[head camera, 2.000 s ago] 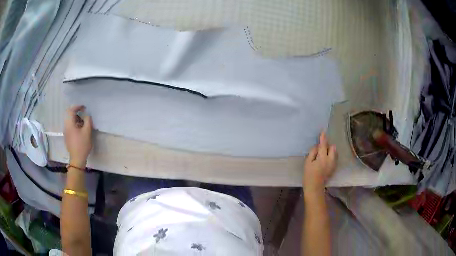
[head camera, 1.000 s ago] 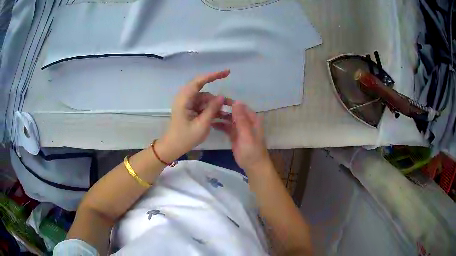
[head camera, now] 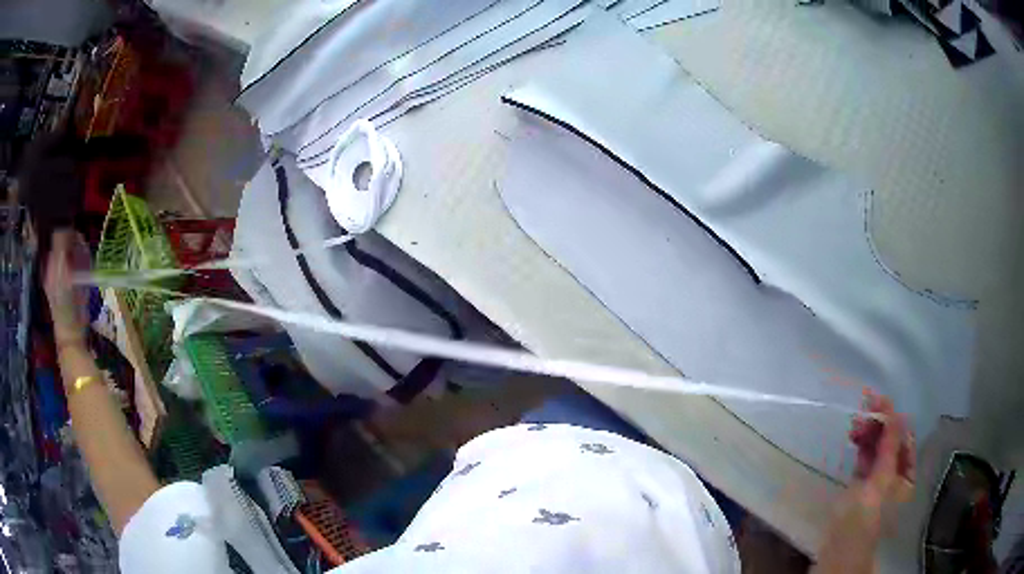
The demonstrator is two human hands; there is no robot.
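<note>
A white stay tape (head camera: 494, 354) is stretched in a long line between my two hands, above the table edge. My left hand (head camera: 67, 275) is far out at the left, blurred, at the tape's left end, where the tape doubles back towards the white tape roll (head camera: 362, 176). My right hand (head camera: 885, 440) pinches the tape's other end over the lower right of the garment panel. The pale grey-blue garment panel (head camera: 674, 258) lies flat on the padded table, with a dark line across it.
The iron (head camera: 960, 510) stands at the lower right, partly cut off. A stack of cut panels (head camera: 427, 56) lies at the table's far left. Dark-striped panels (head camera: 326, 292) hang below the table edge. Green (head camera: 213, 392) and orange (head camera: 326, 527) baskets are at the left.
My hands, together over the panel one second ago, are now far apart with tape stretched between them. The view has turned left, showing the baskets.
</note>
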